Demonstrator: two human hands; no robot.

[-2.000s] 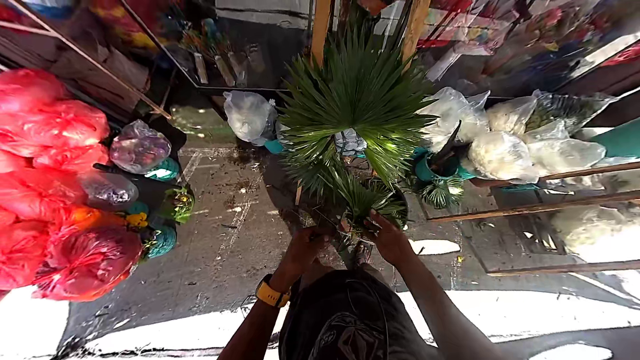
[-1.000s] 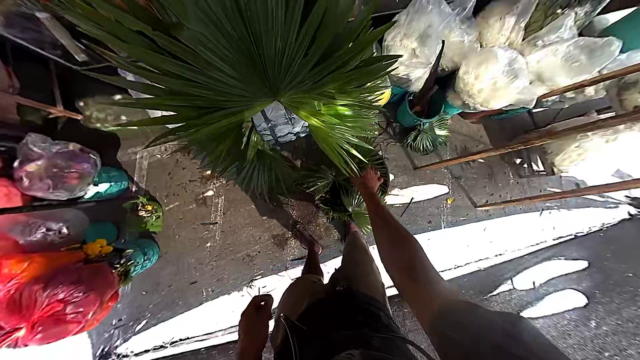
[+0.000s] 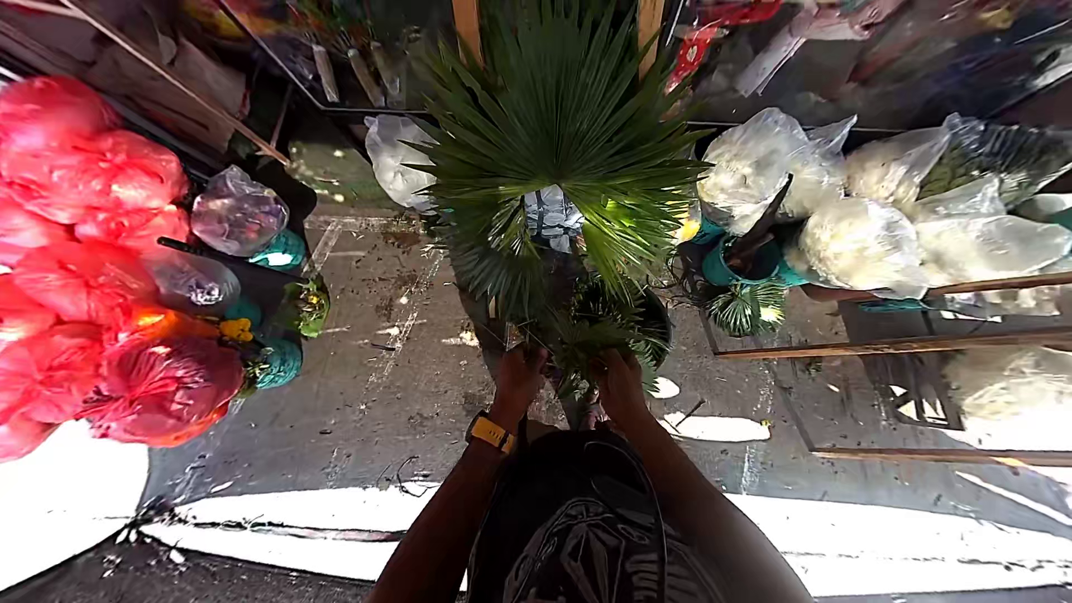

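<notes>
A large fan-shaped palm leaf arrangement (image 3: 557,126) stands in front of me, with a pale grey wrapped bundle (image 3: 553,218) below its centre. My left hand (image 3: 521,373), with a yellow watch (image 3: 492,432) on its wrist, is low beside the base of the greenery; its fingers are too dark to read. My right hand (image 3: 618,377) is at the smaller green fronds (image 3: 599,331), its fingertips partly hidden among them. Just beyond that hand is a dark round container (image 3: 657,322) with leaves in it.
Red plastic bags (image 3: 84,276) and teal pots (image 3: 280,360) crowd the left side. On the right are clear bags of whitish flowers (image 3: 863,243), a teal bucket (image 3: 741,264), a small palm leaf (image 3: 745,310) and wooden-edged frames (image 3: 888,345). Glass display panels (image 3: 385,67) stand ahead.
My left hand has moved up from near my leg to the base of the greenery. The view was nearer the palm leaves a second ago and has drawn back.
</notes>
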